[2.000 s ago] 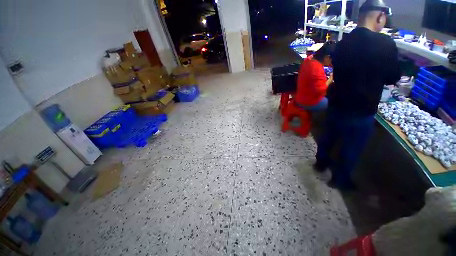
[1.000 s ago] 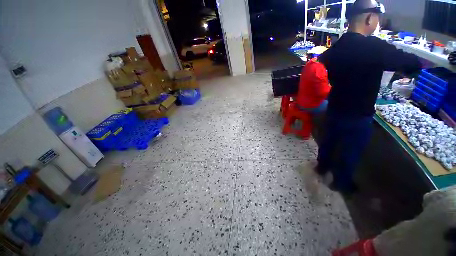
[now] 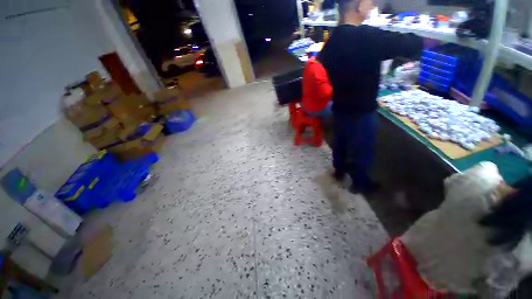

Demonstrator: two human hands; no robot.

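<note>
Neither of my hands shows in the head view. The nearest work is a wide heap of small white-grey parts (image 3: 440, 117) on a flat tan cardboard work board (image 3: 461, 150), on the green-topped bench (image 3: 496, 156) at the right. A seated person in a fluffy cream top (image 3: 455, 233) is at the lower right, with dark hair at the frame's right side; their work is not clear to see.
A person in black (image 3: 353, 70) stands at the bench, an arm out to the right. A person in red (image 3: 315, 87) sits beyond. Blue crates (image 3: 438, 69) are stacked on the bench. A red stool (image 3: 396, 268), cartons (image 3: 131, 111) and a blue pallet (image 3: 119, 182) also stand on the floor.
The view has swung right, so everything sits further left and more of the bench and the person in cream shows. The person in black has raised an arm towards the shelf side since the earliest frame.
</note>
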